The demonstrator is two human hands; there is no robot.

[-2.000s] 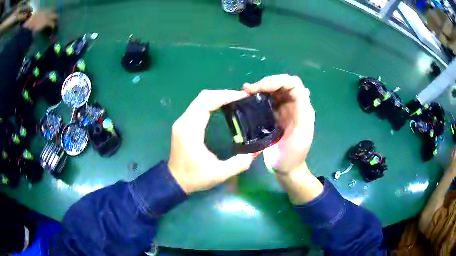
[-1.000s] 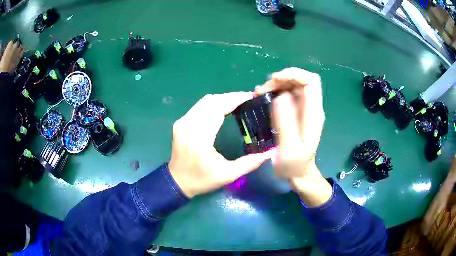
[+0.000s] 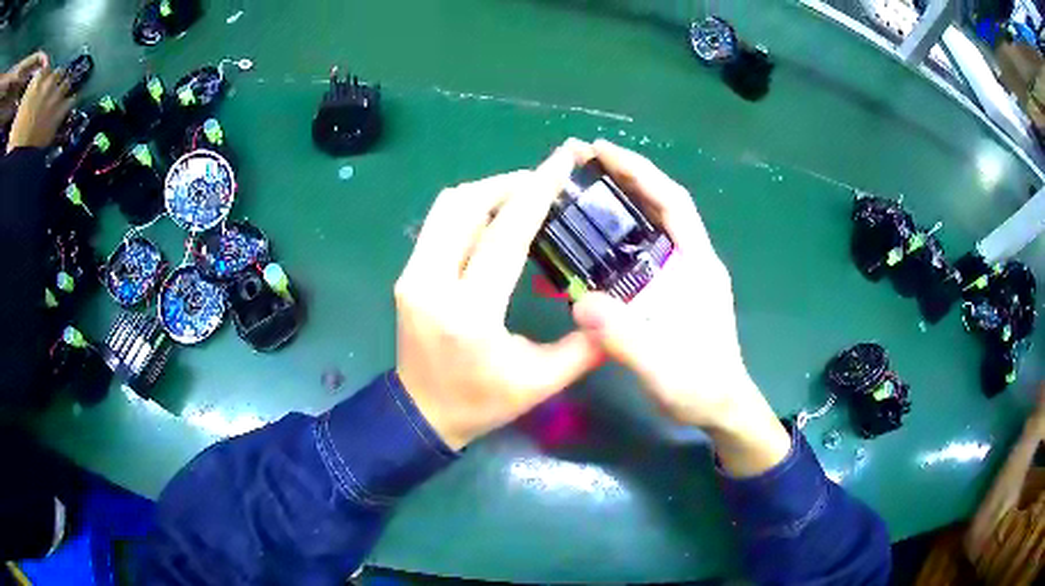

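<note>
A black ribbed housing (image 3: 598, 229) is held above the green bench between my two bare hands. Its slotted side faces up, with a green-yellow tab near its lower left edge and a faint magenta glow at its lower right rim. My left hand (image 3: 470, 298) grips it from the left, fingers over its upper left edge. My right hand (image 3: 688, 309) wraps its right side, with the thumb at its lower edge. The underside of the housing is hidden. A magenta reflection shows on the bench below.
Round circuit boards (image 3: 193, 303) and black units lie at the left. A lone black housing (image 3: 347, 115) stands at upper left. Black units (image 3: 905, 252) lie at right, another (image 3: 869, 389) nearer. A board-and-housing unit (image 3: 733, 55) is at the far side. Other people's hands (image 3: 44, 105) show at both edges.
The housing has been turned and raised slightly in my hands, showing its slotted side. My right hand has shifted around it. The far unit has moved right.
</note>
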